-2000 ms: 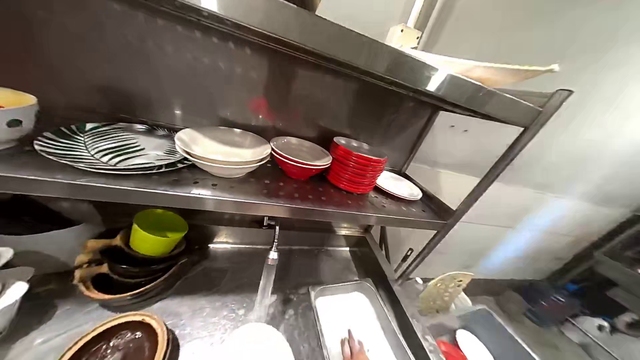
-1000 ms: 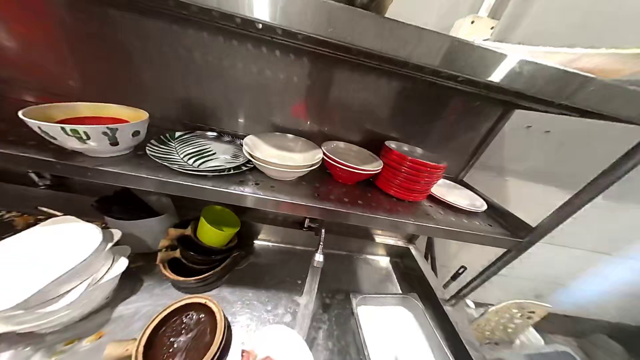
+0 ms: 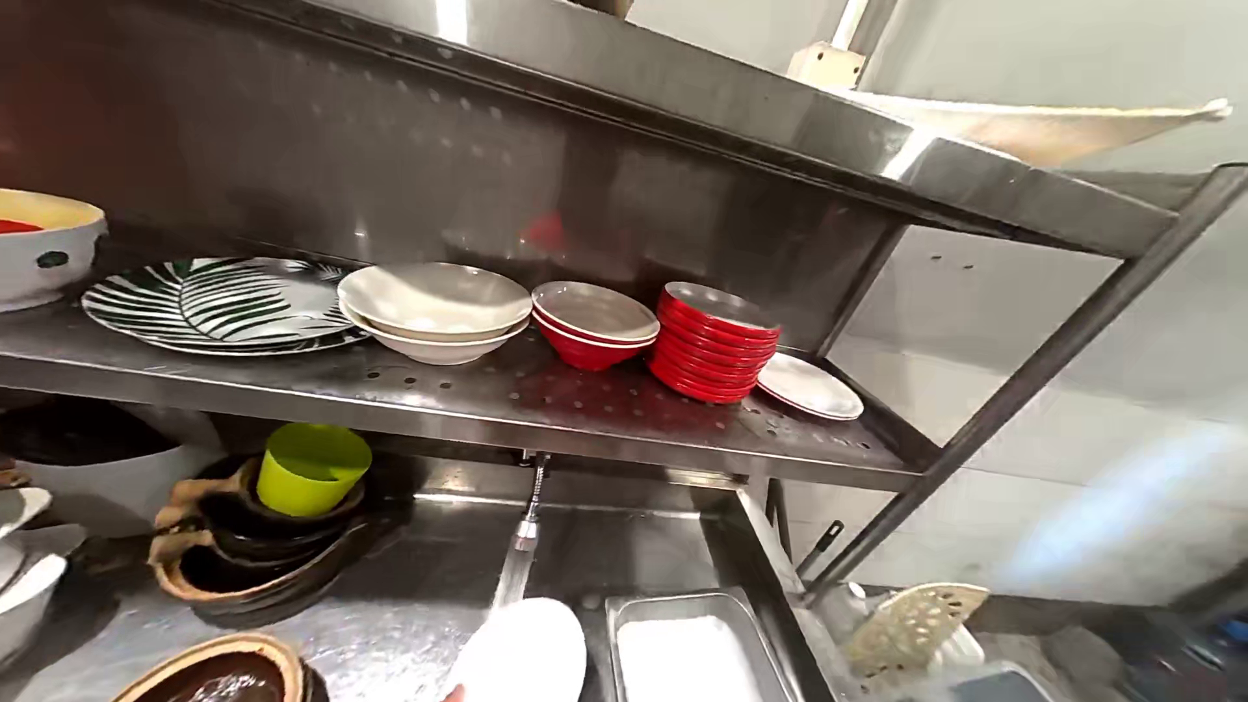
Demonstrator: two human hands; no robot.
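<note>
A fingertip of my left hand (image 3: 454, 693) shows at the bottom edge, against the lower left rim of a white dish (image 3: 526, 653); the rest of that hand is out of view. Water runs from a metal faucet (image 3: 527, 531) onto the dish. My right hand is out of view. Right of the dish lies a rectangular metal tray (image 3: 620, 624) with white contents. A brown bowl with a tan rim (image 3: 278, 651) stands at the lower left. Behind it, a lime green cup (image 3: 312, 468) rests in stacked dark bowls with tan handles (image 3: 258, 575).
Above the sink runs a steel shelf (image 3: 439, 414) with leaf-patterned plates (image 3: 224, 302), cream bowls (image 3: 439, 302), red-and-white bowls (image 3: 593, 327), a red bowl stack (image 3: 712, 346) and a white plate (image 3: 811, 385). White dishes (image 3: 29, 600) stand at the left edge. A slanting metal post (image 3: 1033, 370) borders the right side.
Two seconds ago fingers were over the metal tray; they are no longer in view there. The view swung left and then back right.
</note>
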